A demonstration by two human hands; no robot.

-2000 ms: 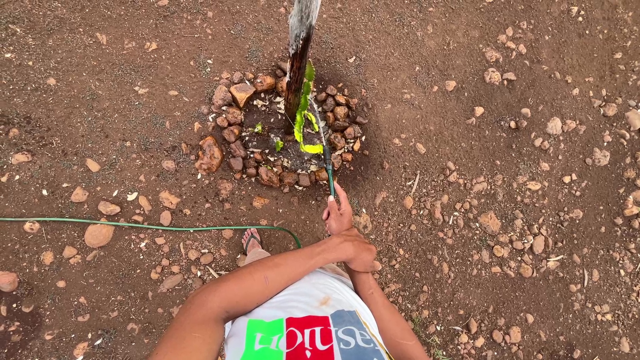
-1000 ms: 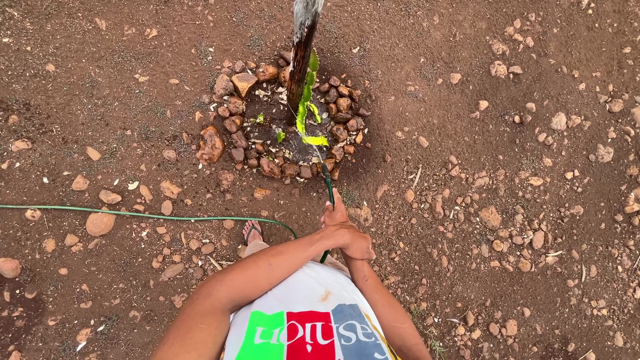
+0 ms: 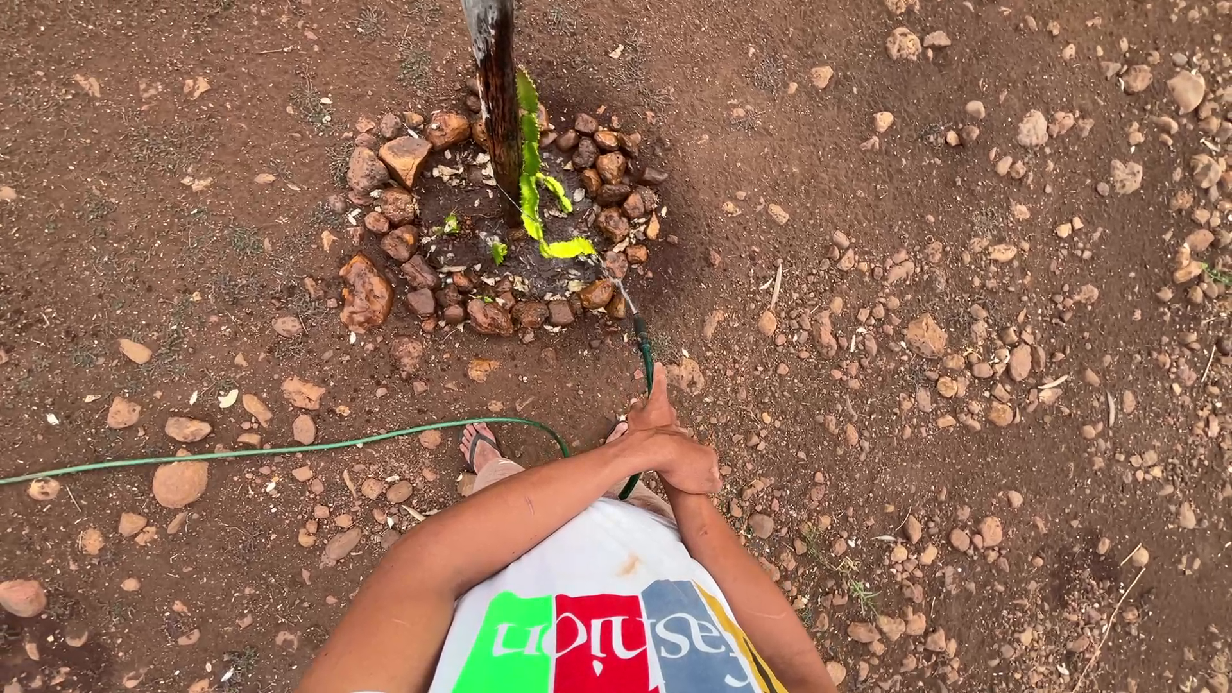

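Note:
My right hand (image 3: 654,409) holds a green garden hose (image 3: 645,364) near its dark end, one finger stretched along it. Across my right wrist lies my left hand (image 3: 691,464), closed around it. A thin stream of water (image 3: 616,279) runs from the hose end towards the bright green stem of a cactus-like plant (image 3: 529,173). This plant stands against a weathered wooden post (image 3: 498,106), its lower stem bent to the right over dark, wet soil. Two small green shoots (image 3: 498,252) show left of it. A ring of brown stones (image 3: 489,317) surrounds post and plant.
The hose trails left over reddish-brown ground (image 3: 866,577). My foot in a flip-flop (image 3: 478,445) is beside it, below the ring. A large stone (image 3: 366,294) lies at the ring's left edge, and loose stones (image 3: 926,335) are scattered on the right.
The hose end has drawn back from over the ring's lower right edge to just outside it. My left hand stays on my right wrist.

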